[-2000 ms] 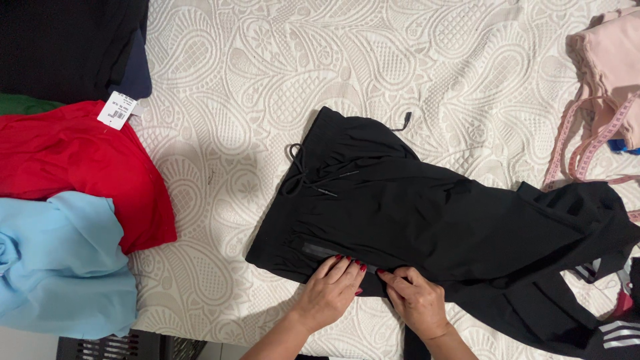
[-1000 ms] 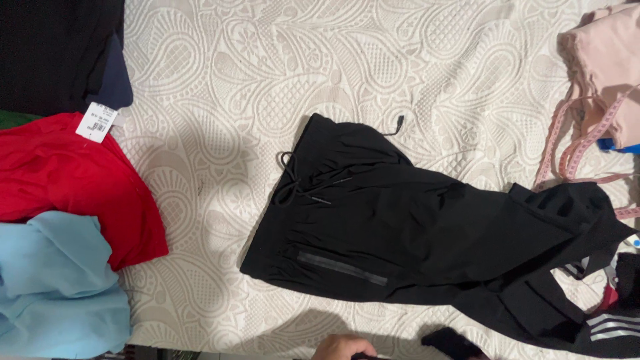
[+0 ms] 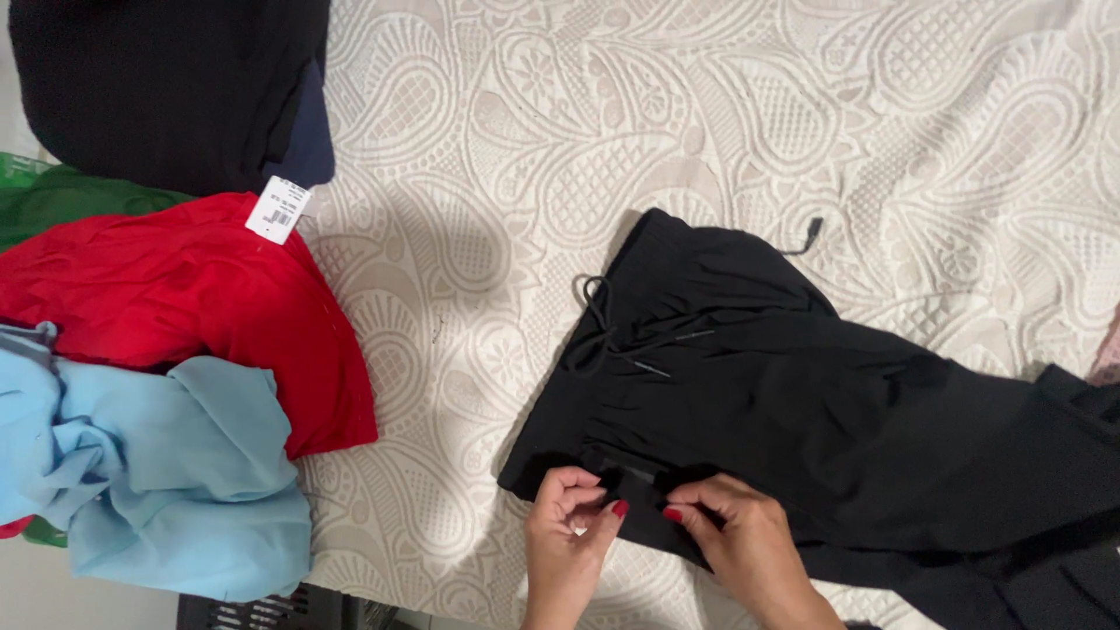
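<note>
Black drawstring trousers (image 3: 770, 411) lie on a patterned cream bedspread, waistband to the left, with the drawstring (image 3: 604, 337) tied in a loop. My left hand (image 3: 573, 529) pinches black fabric near the waistband's lower end between thumb and fingers. Just right of it, my right hand (image 3: 735, 534) pinches black fabric at the same side edge. The dark trim strip of the side pocket shows partly above and between my hands. Whether the fabric between them is a separate small piece or part of the trousers, I cannot tell.
At the left lie a red garment (image 3: 227, 297) with a white paper tag (image 3: 278, 210), a light blue garment (image 3: 192, 464), a green one (image 3: 87, 206) and black folded cloth (image 3: 166, 87). A black plastic crate (image 3: 254, 612) stands below the bed's edge. Pink material (image 3: 1107, 354) shows at far right.
One second ago only one hand showed at the bottom edge; both hands are now back at the trousers' lower edge near the pocket, gripping black fabric.
</note>
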